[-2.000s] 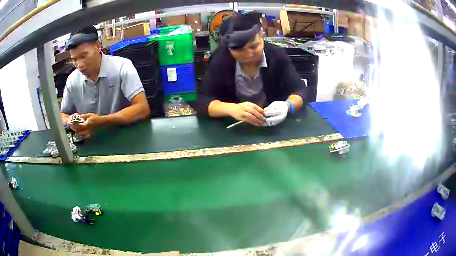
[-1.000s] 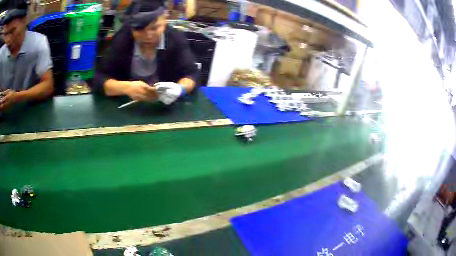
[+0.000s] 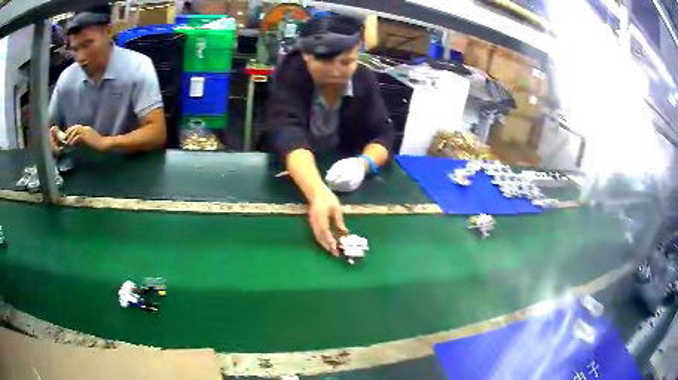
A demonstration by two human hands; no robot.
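Neither of my hands is in view. Nearest in front of me, a small unit (image 3: pixel 139 295) with a white part, dark wires and a greenish board lies on the green conveyor belt (image 3: pixel 245 297). Across the belt, a bare hand (image 3: pixel 325 219) of the person in the dark jacket touches a white unit (image 3: pixel 353 247) on the belt. Another small unit (image 3: pixel 482 225) lies near the belt's far edge on the right. Two pale housings, one of them (image 3: pixel 585 330) blurred by glare, lie on the near blue sheet (image 3: pixel 513 355).
A cardboard sheet (image 3: pixel 111 364) lies at the near left. A far blue sheet (image 3: pixel 424 178) holds rows of white units. A person in a grey shirt (image 3: pixel 111 96) handles a small part at the left. A metal post (image 3: pixel 44 111) stands at the left; strong glare covers the right.
The person in the dark jacket has reached a bare hand out over the belt to a white unit. The view has swung right and then partly back left.
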